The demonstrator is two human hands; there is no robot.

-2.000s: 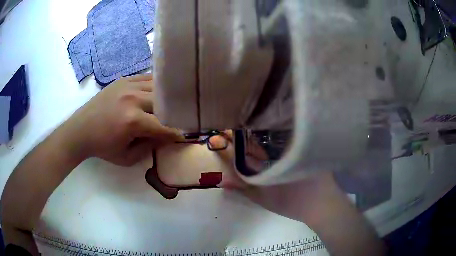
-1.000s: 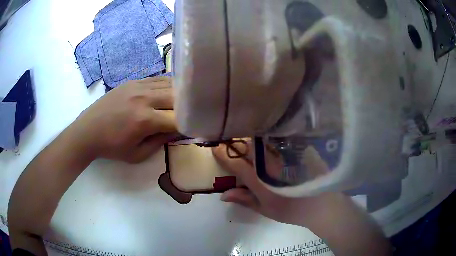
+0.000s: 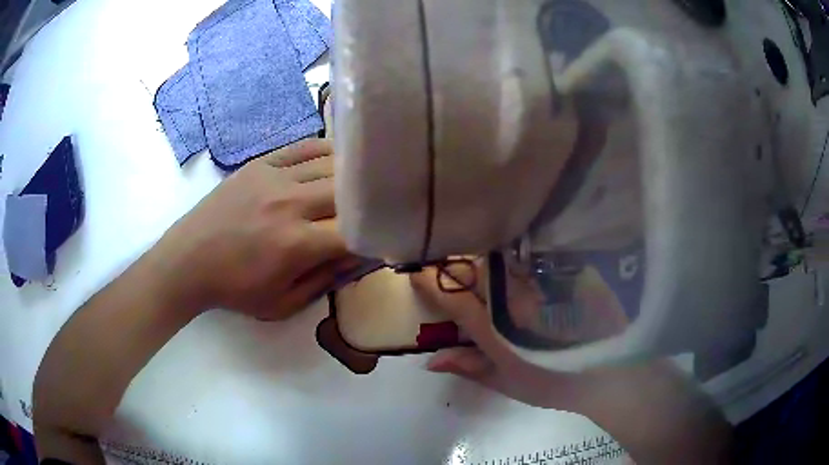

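The whitish sewing machine head [image 3: 436, 127] hides most of the work. A thin dark edge of fabric [image 3: 364, 269] shows under its lower left rim. My left hand [image 3: 273, 232] lies flat at that edge, its fingertips hidden behind the head. My right hand [image 3: 473, 318] is on the cream machine bed [image 3: 377, 313], partly behind the eye guard [image 3: 650, 300], fingers near the dark wire finger guard [image 3: 456, 275]. Whether either hand grips the fabric is hidden. The needle is not clearly visible.
Sewn grey-blue denim flaps [image 3: 250, 86] lie at the upper left. A dark navy stack [image 3: 64, 195] with a pale piece [image 3: 25, 236] on top lies far left. A red tape mark [image 3: 436, 334] and brown corner piece [image 3: 345, 347] are at the bed's front. A ruler scale [image 3: 536, 454] runs along the front edge.
The whole view has shifted, so things sit farther right. My right hand's fingers have come into clearer sight beside the red mark. My left hand stays at the fabric edge.
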